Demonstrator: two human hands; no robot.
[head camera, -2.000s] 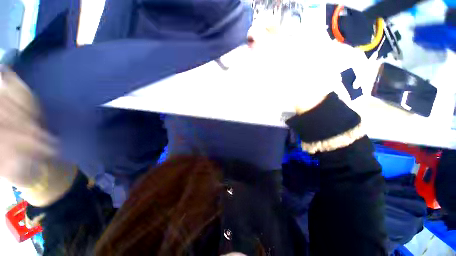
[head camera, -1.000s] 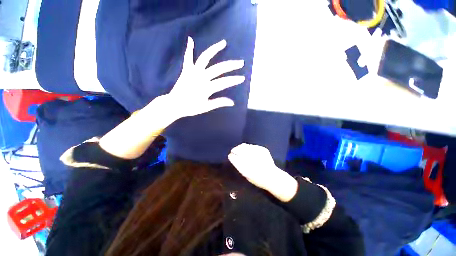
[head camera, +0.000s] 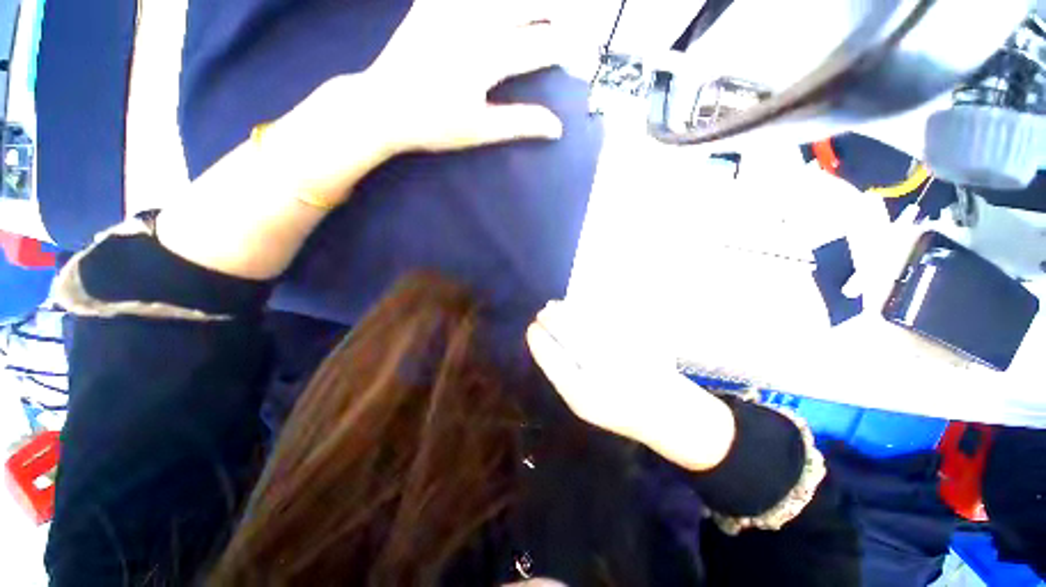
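Note:
A large navy garment panel (head camera: 459, 218) lies on the white table and runs down over its front edge to my lap. My left hand (head camera: 459, 86) rests on the panel from above, left of the machine's needle area, with thumb and fingers apart. My right hand (head camera: 596, 373) is at the panel's lower right edge near my body. Its fingertips touch the cloth edge, but glare hides whether they pinch it. The white sewing machine head (head camera: 791, 57) is at the top right, with the metal presser foot area (head camera: 623, 75) beside the panel's right edge.
A flat navy piece (head camera: 83, 115) lies at the far left. A small dark scrap (head camera: 837, 281) and a black phone (head camera: 963, 300) lie on the right of the table. An orange and yellow ring item (head camera: 900, 184) is behind them. Red plastic (head camera: 34, 472) shows at the lower left.
My left hand has moved up towards the machine on the panel. My right hand stays near the cloth's lower edge. The view has shifted and the machine head now shows.

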